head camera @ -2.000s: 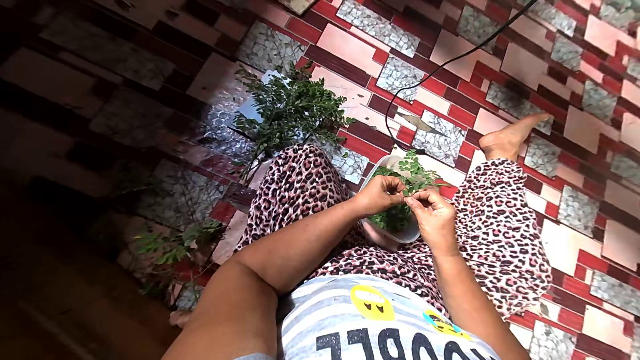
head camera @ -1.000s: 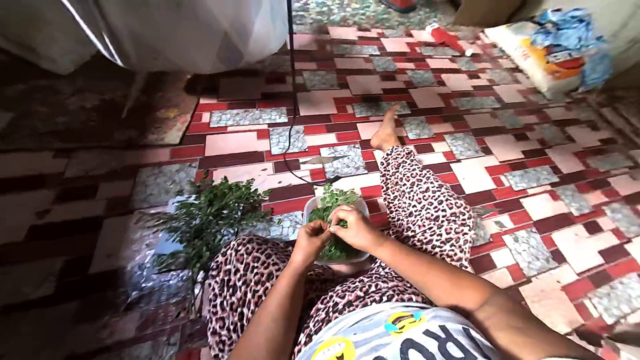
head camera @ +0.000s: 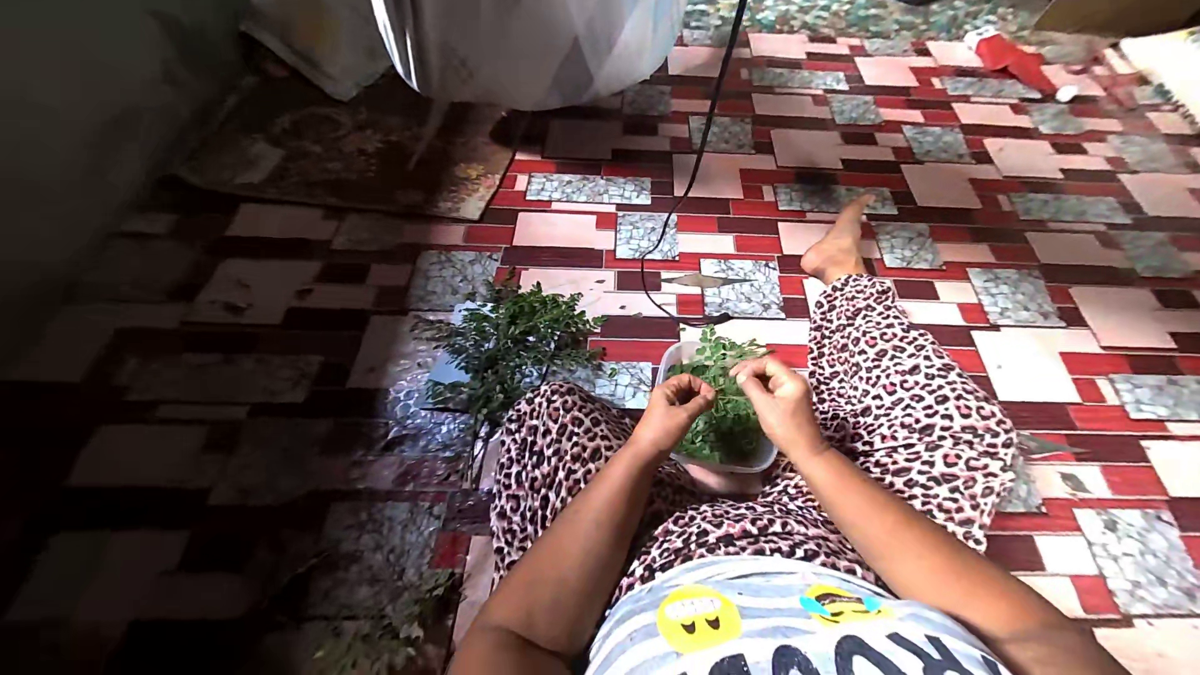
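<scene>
A translucent plastic container (head camera: 767, 457) stands between my thighs and holds many small green leaves (head camera: 722, 431). Over its left part is my left hand (head camera: 677, 411), thumb and fingertips pinched together by the leaves. My right hand (head camera: 776, 398) is above the right part, its thumb and finger pinched on a leafy green sprig (head camera: 722, 352) that reaches over the far rim. Whether the left fingertips hold a leaf is too small to tell. A bunch of leafy green stems (head camera: 525, 337) lies left of the container, beside my left knee.
A black cord (head camera: 692, 178) runs across the patterned floor to just beyond the container. Pale hanging fabric (head camera: 534, 47) is at the top, near a worn mat (head camera: 347, 150). A red and white object (head camera: 1017, 64) lies far right. More leafy stems (head camera: 384, 633) lie at the lower left.
My hands have moved apart above the container; one second ago they were together at the fingertips. The view has shifted greatly.
</scene>
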